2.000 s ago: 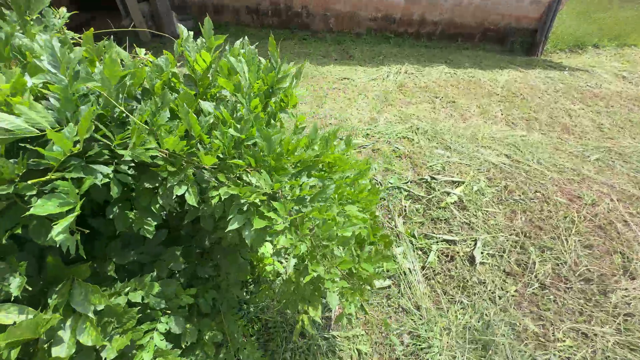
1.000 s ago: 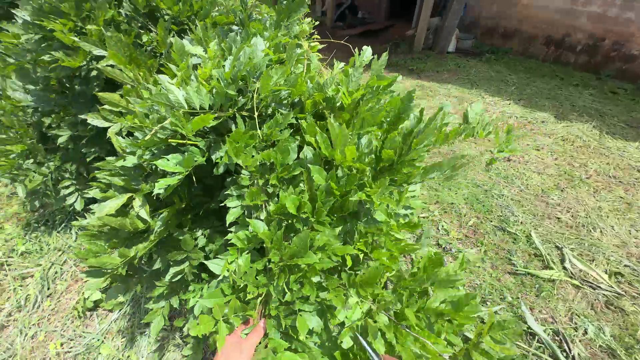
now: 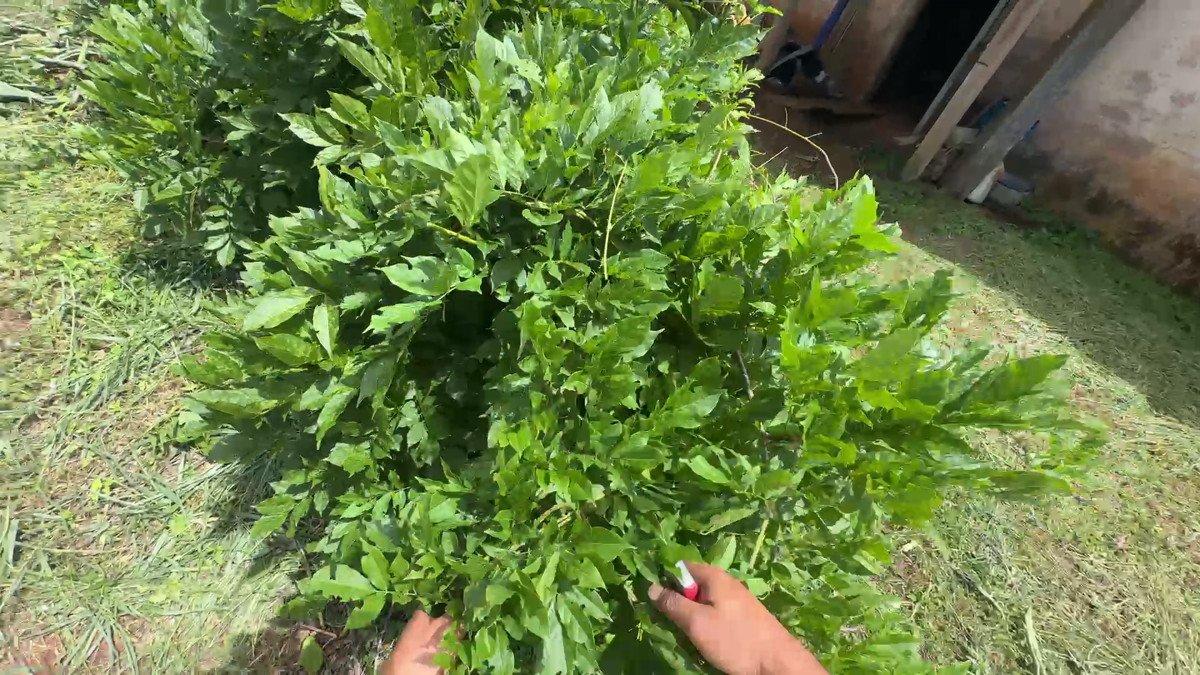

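A dense leafy green bush (image 3: 600,375) fills the middle of the head view. Low in the view, my right hand (image 3: 727,619) is closed around a small tool (image 3: 687,579), of which a red part and a pale metal tip show above the fingers. It is among the leaves at the front of the bush. My left hand (image 3: 419,645) is at the bottom edge, left of the right one, with its fingers hidden behind leaves, so its hold cannot be made out.
A stained wall (image 3: 1116,122) with leaning wooden posts (image 3: 975,84) and a dark opening stands at the upper right. Cut grass (image 3: 103,469) lies on both sides of the bush. A thin bare twig (image 3: 806,141) sticks out at the back.
The view has swung left onto the bush. My right hand, barely in view a second ago beside a metal tip, now shows plainly with the tool. Neither hand shows in the oldest frame.
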